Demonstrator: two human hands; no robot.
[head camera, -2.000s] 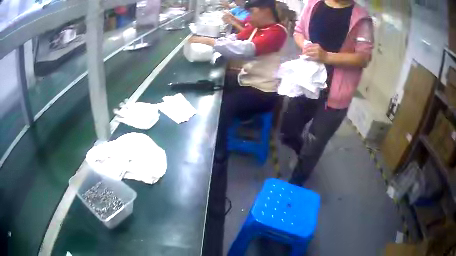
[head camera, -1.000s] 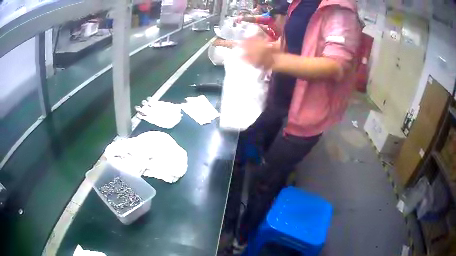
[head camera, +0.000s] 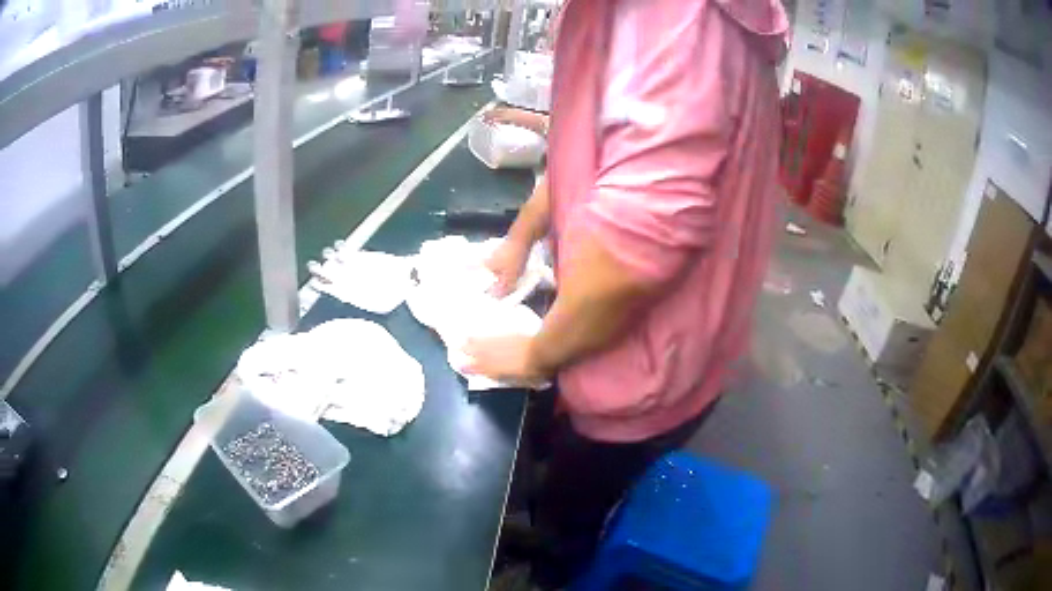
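Neither of my hands is in the picture. A clear screw tub (head camera: 329, 473) with a heap of small screws stands on the dark green bench (head camera: 444, 462). A crumpled white rag (head camera: 363, 375) lies just behind it. A white work glove (head camera: 360, 277) lies flat farther back with its fingers toward the belt. A person in a pink jacket (head camera: 675, 231) leans over the bench with both hands on a white cloth (head camera: 467, 294) spread beside the glove. A black-handled tool (head camera: 479, 216) lies behind that cloth.
A green conveyor belt (head camera: 196, 300) runs along the left behind a pale upright (head camera: 275, 173). A blue stool (head camera: 698, 520) stands at the lower right beside the person. A white housing (head camera: 510, 141) is farther up the bench. Cartons (head camera: 963, 306) lean at the right wall.
The person in pink has come up to the bench, turned toward it and laid the carried white cloth down on it. The view has swung somewhat to the right.
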